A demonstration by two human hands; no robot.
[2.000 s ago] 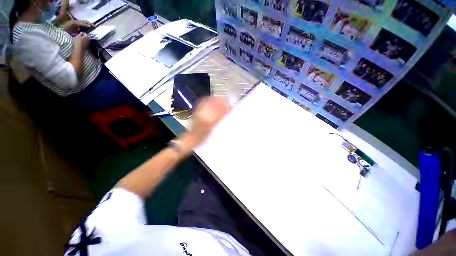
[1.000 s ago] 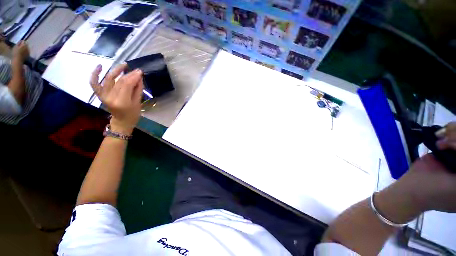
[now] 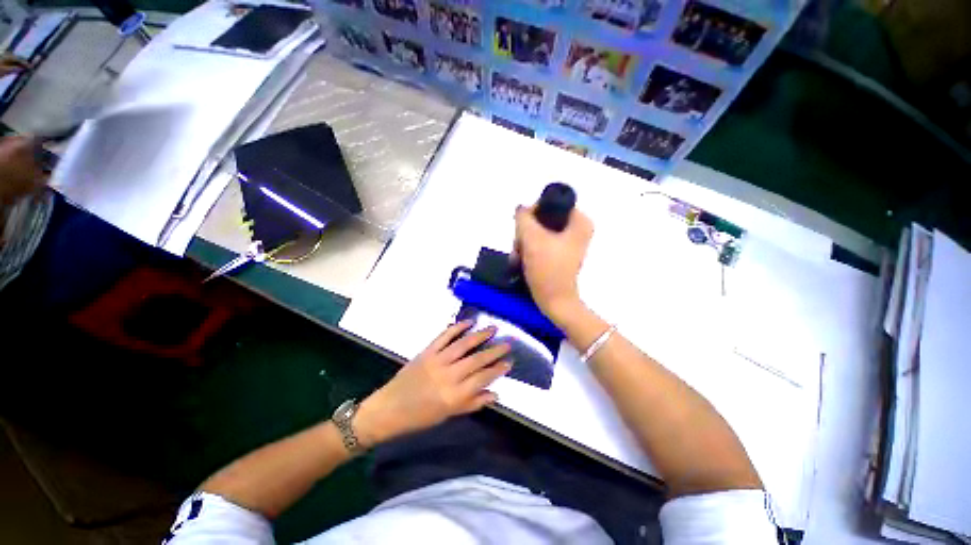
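Note:
A dark panel point(image 3: 528, 362) lies on the white work sheet point(image 3: 639, 394) near the bench's front edge. My right hand point(image 3: 554, 261) grips the black handle of the blue roller point(image 3: 509, 304), which rests across the panel. My left hand point(image 3: 453, 373) lies with spread fingers on the panel's left side, just in front of the roller. Part of the panel is hidden under the roller and fingers. A small circuit board point(image 3: 717, 221) with thin wires lies on the pale panel at the right.
Spare dark panels point(image 3: 301, 179) and scissors point(image 3: 243, 261) lie on clear plastic at left. White sheets point(image 3: 942, 373) are stacked at right. The printed photo sheet point(image 3: 575, 64) stands behind. A coworker's hand point(image 3: 19, 168) is at far left, beside white sheets holding a dark panel point(image 3: 263, 29).
The roller has come from the right onto a dark panel at the centre. My left hand has moved from the spare stack onto this panel. A coworker's nearer dark panel is no longer clearly visible.

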